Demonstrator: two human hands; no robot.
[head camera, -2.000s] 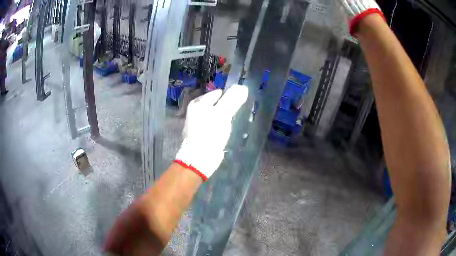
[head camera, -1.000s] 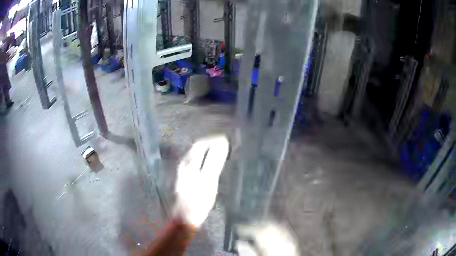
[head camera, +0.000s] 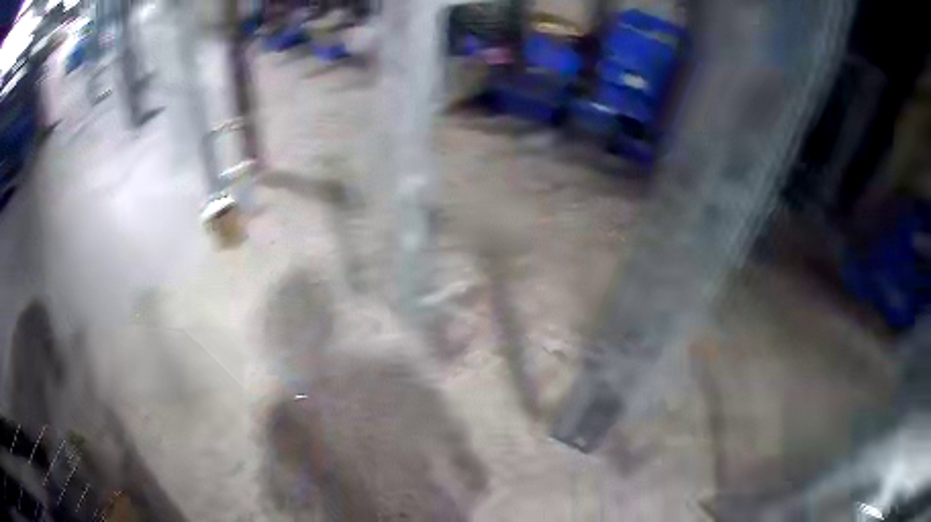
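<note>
A wide grey metal channel (head camera: 704, 204) hangs in front of me, right of the middle. It is blurred and tilted, its lower end above the floor. A narrower pale hanging channel (head camera: 410, 153) stands left of it, also blurred. Neither of my hands is in the picture. Nothing is seen holding the wide channel at the part in view; its top is cut off.
Blue crates (head camera: 638, 71) stand at the back. A ladder-like frame (head camera: 219, 122) hangs at the left, near a small tan block (head camera: 225, 226) on the floor. Wire mesh (head camera: 36, 469) shows at the lower left, and blurred shiny metal (head camera: 868, 474) at the lower right.
Both my hands have left the picture; earlier they were at the wide channel. The view has tipped down and shows more floor. The wide channel now appears farther right and more tilted.
</note>
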